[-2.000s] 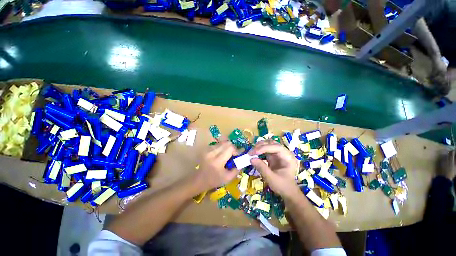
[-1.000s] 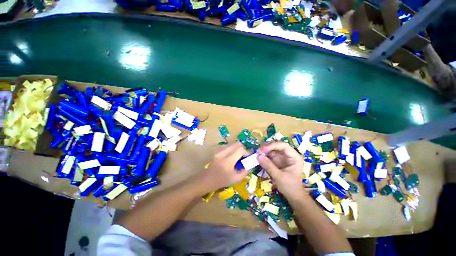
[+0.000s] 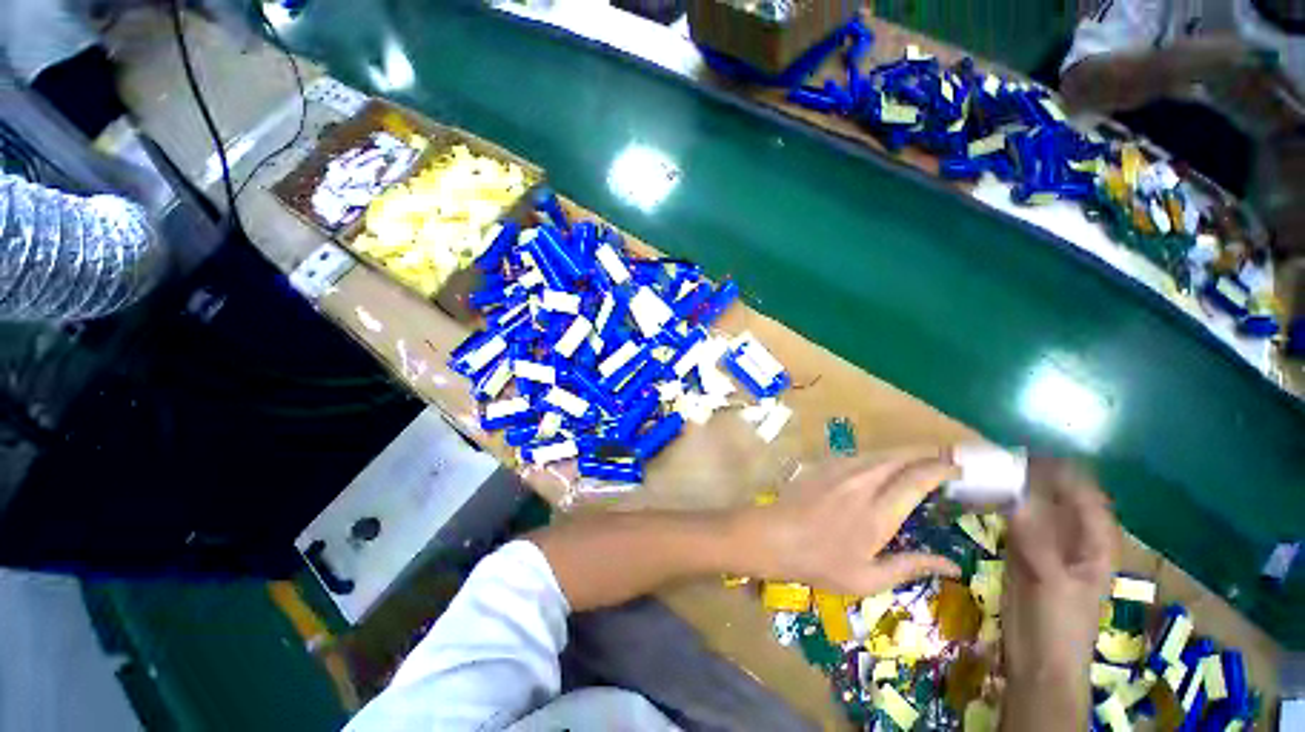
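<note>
A small white-faced piece (image 3: 990, 475), blurred, is between my hands over the bench; whether it is a pack with a pad cannot be told. My right hand (image 3: 1062, 532), blurred, holds its right end. My left hand (image 3: 859, 526) has thumb and index finger spread, the index tip close to its left end. Below lie green boards (image 3: 820, 642), orange-yellow tape pieces (image 3: 786, 596) and cream pads (image 3: 897, 704). A large heap of blue battery packs (image 3: 573, 378) with pale pads lies left of my hands.
A two-part cardboard box holds yellow paper pieces (image 3: 441, 215) and white pieces (image 3: 364, 177). The green conveyor belt (image 3: 859, 272) runs beyond the bench, with one pack (image 3: 1281, 561) at right. More packs (image 3: 973, 126) and a person's arm (image 3: 1174, 75) are across it.
The view has swung left, bringing the whole box and the floor side into sight. My left hand's fingers have spread from the pack, and the white-faced piece is now at my right hand.
</note>
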